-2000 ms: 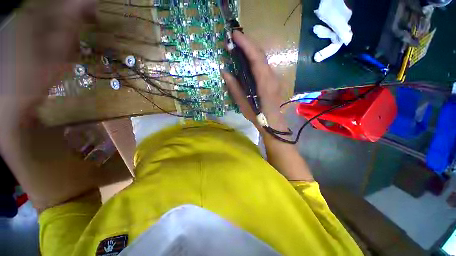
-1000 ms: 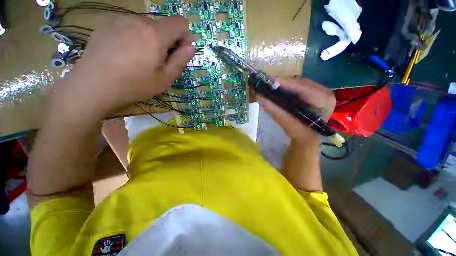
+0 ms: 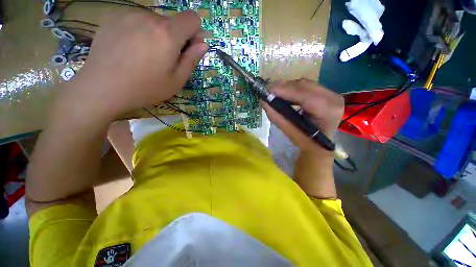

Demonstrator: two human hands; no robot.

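Observation:
The green PCB panel [image 3: 224, 94] lies on the brown sheet in front of me. My right hand [image 3: 308, 107] holds the black soldering iron [image 3: 289, 112], its tip on the panel near the middle. My left hand [image 3: 143, 57] is over the panel's left side, thumb and forefinger pinched close beside the iron tip. A thin wire end seems to show at the fingertips, but the fingers hide most of it. Round wired components [image 3: 62, 35] lie left of my left hand, with black lead wires [image 3: 94, 25] running toward the panel.
A white glove [image 3: 364, 26] lies on the green bench at right. Beyond it are a blue-handled tool [image 3: 401, 65], a yellow piece [image 3: 432, 73] and a dark holder. The iron cable hangs over a red stool [image 3: 378, 117] below the bench edge. Blue bins [image 3: 456, 138] stand further right.
Since two seconds ago, my left hand has come in over the panel and the iron has swung to a slant with its tip on the boards. Over the last second both hands have barely moved.

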